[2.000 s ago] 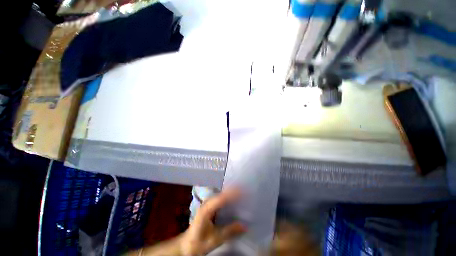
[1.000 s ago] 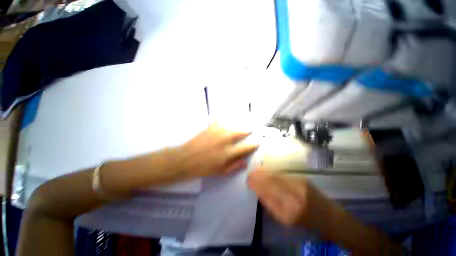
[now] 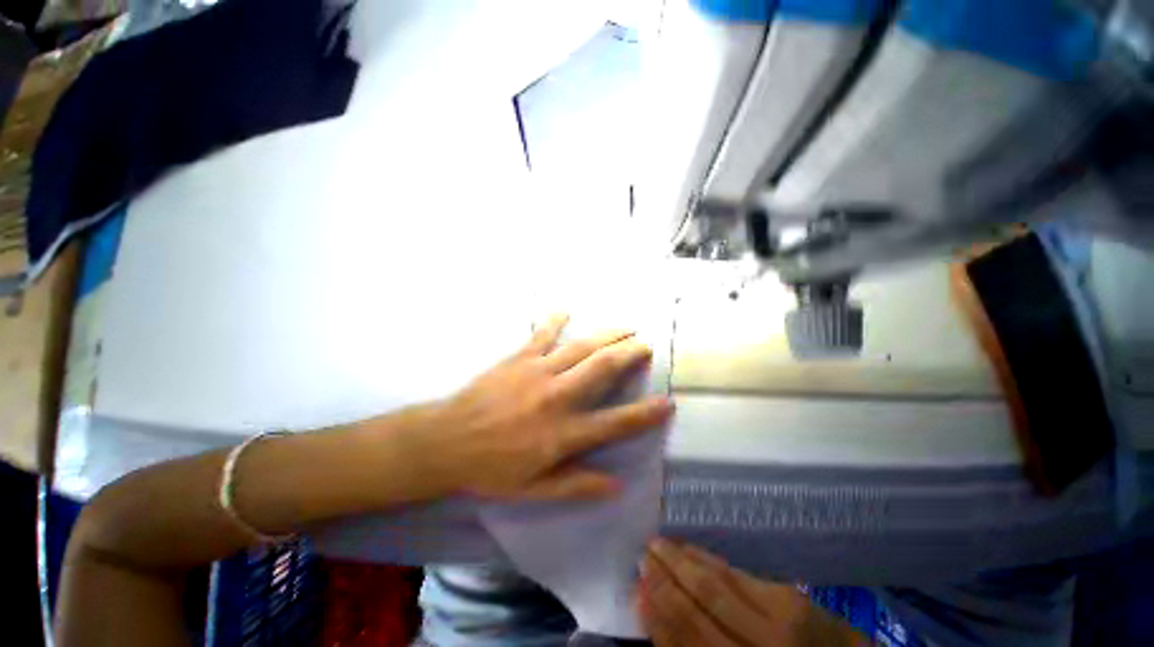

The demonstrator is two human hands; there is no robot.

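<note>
A long pale collar piece (image 3: pixel 585 537) with thin dark edges runs from the table's front edge up beside the needle area; its angled end lies farther back on the white table. My left hand (image 3: pixel 544 423) lies flat on it with fingers spread, pressing it down. My right hand (image 3: pixel 709 600) is at the bottom of the frame, its fingertips pinching the piece's right edge near its lower end. The presser foot (image 3: pixel 711 243) of the sewing machine (image 3: pixel 810 139) is behind and right of my left hand, clear of both hands.
Navy fabric pieces (image 3: pixel 190 108) lie at the far left, partly over a cardboard carton (image 3: pixel 32 367). A smartphone (image 3: pixel 1044 360) lies on the right of the bed beside a pale blue cloth. Blue (image 3: pixel 260 594) and red (image 3: pixel 370 607) baskets show below the table edge.
Over the last second my right hand has moved down and away from the needle area along the piece's edge. My left hand has flattened onto the piece. The view has shifted slightly.
</note>
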